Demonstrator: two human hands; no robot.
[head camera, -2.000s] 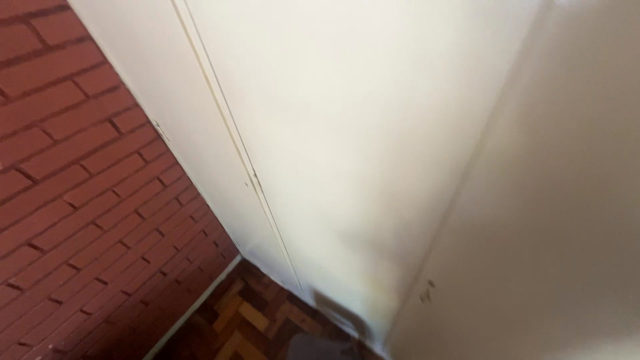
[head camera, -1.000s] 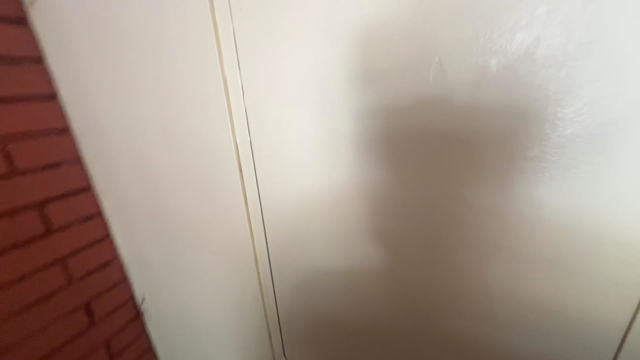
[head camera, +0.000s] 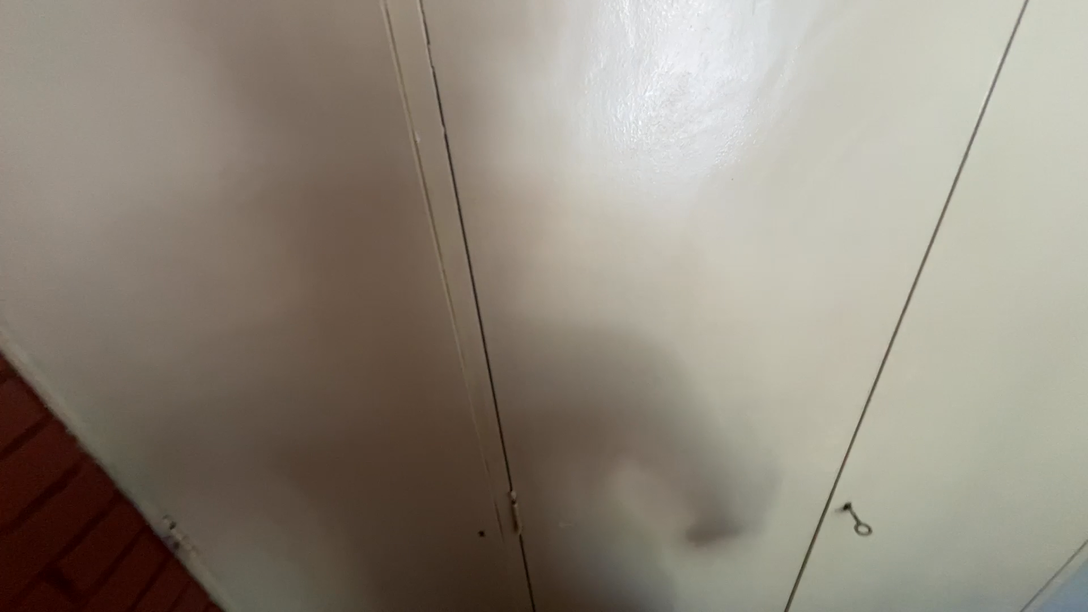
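Neither my left hand nor my right hand shows in the head view. Cream-painted cupboard doors (head camera: 646, 272) fill most of it, divided by thin dark seams. A small metal key (head camera: 858, 520) sticks out of a keyhole just right of the right-hand seam, its ring hanging down. A painted hinge (head camera: 514, 512) sits low on the middle seam, with a small dark hole in the panel to its left. Soft shadows fall across the left panel (head camera: 255, 280) and the lower middle door.
A red brick wall (head camera: 68, 510) meets the edge of the cupboard at the lower left. Another hinge or fitting (head camera: 177, 537) lies on that edge. Glare brightens the top of the middle door.
The view has swung over the cupboard, and the key is now in sight at the right. The parquet floor seen two seconds ago is out of view. The shadows on the doors have shifted.
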